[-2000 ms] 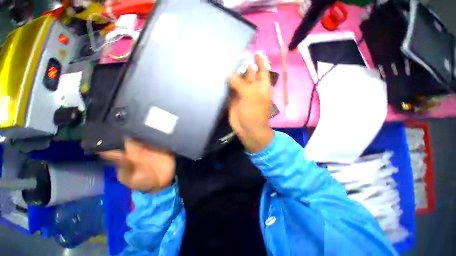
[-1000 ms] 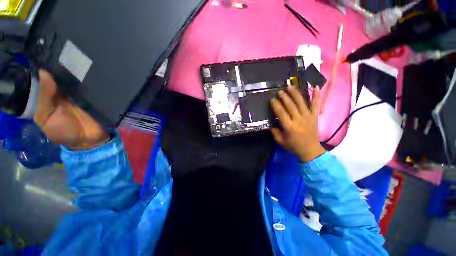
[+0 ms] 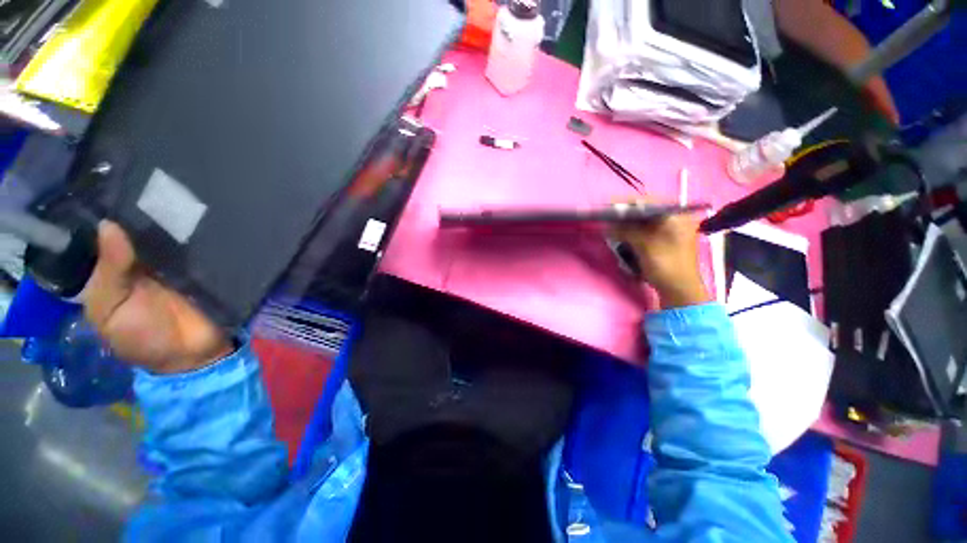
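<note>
My left hand [image 3: 148,313] holds a large dark grey panel [image 3: 265,117] with a white label by its lower edge, tilted at the upper left. My right hand [image 3: 663,249] grips the right end of the opened tablet [image 3: 530,215], which is seen edge-on above the pink mat, so its inside is hidden. Dark tweezers [image 3: 612,165] lie on the mat behind it. A black glossy tablet or screen [image 3: 355,228] with a white label lies partly under the grey panel.
A thick black tool [image 3: 779,191] points in from the right. A dropper bottle [image 3: 766,154], another bottle [image 3: 515,48] and wrapped tablets [image 3: 679,58] stand at the back. A small connector [image 3: 498,142] lies on the pink mat [image 3: 509,286]. White paper [image 3: 790,366] lies at right.
The opened tablet has been lifted and turned from lying face up to edge-on in my right hand. My left hand still holds the grey panel. The view has shifted, showing more of the bench's back.
</note>
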